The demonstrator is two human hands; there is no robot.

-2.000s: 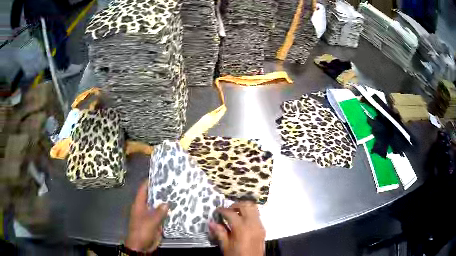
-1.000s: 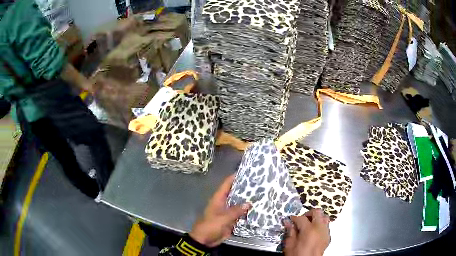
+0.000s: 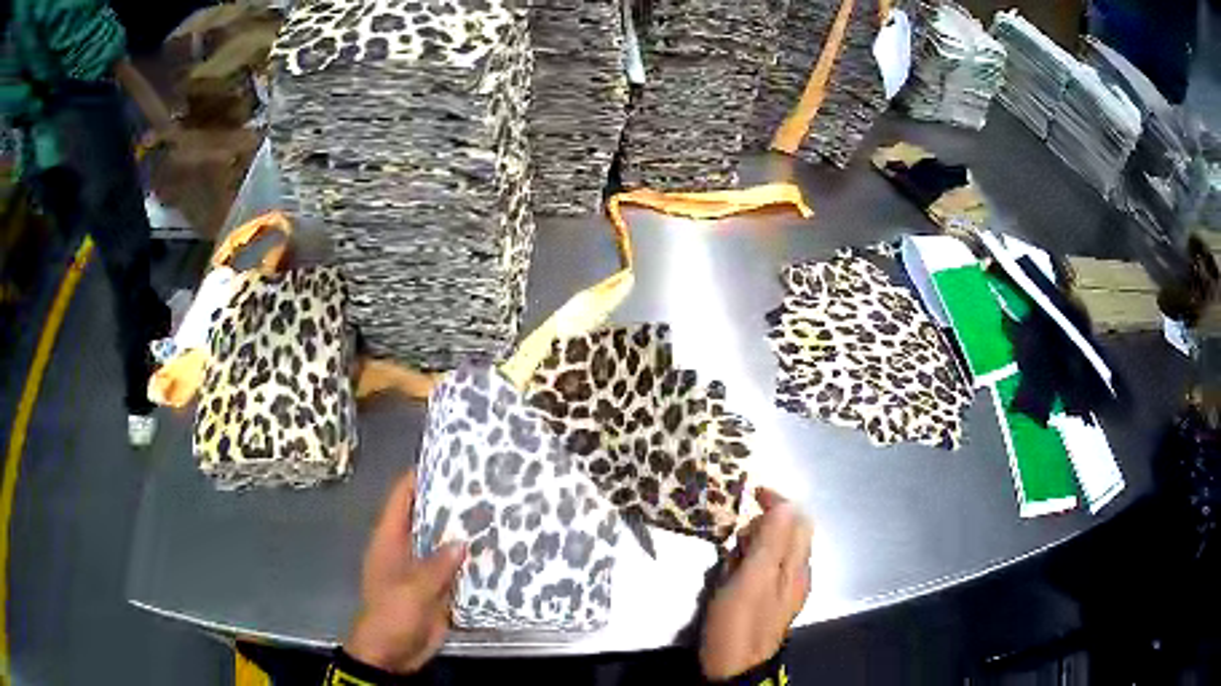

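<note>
A pale grey-white stack of leopard-print panels (image 3: 516,529), wrong side up, lies at the table's front edge. My left hand (image 3: 409,570) grips its left side, thumb on top. Tan leopard panels (image 3: 649,429) lie fanned beside it on the right, their edges uneven. My right hand (image 3: 761,583) is at the lower right corner of the tan panels, fingers close together; whether it pinches a panel is unclear. A small dark pointed thing (image 3: 636,532) shows between the two piles.
A small leopard block (image 3: 275,375) stands left by an orange loop. Tall leopard stacks (image 3: 415,201) stand behind. An orange strip (image 3: 576,322) runs across the table. Loose leopard pieces (image 3: 870,349), green-and-white cards (image 3: 971,322) and black scraps (image 3: 1051,355) lie right. A person (image 3: 87,174) stands far left.
My right hand has moved right, from the pale stack to the tan panels, which now look more spread and uneven. My left hand stays on the stack. The camera view has shifted.
</note>
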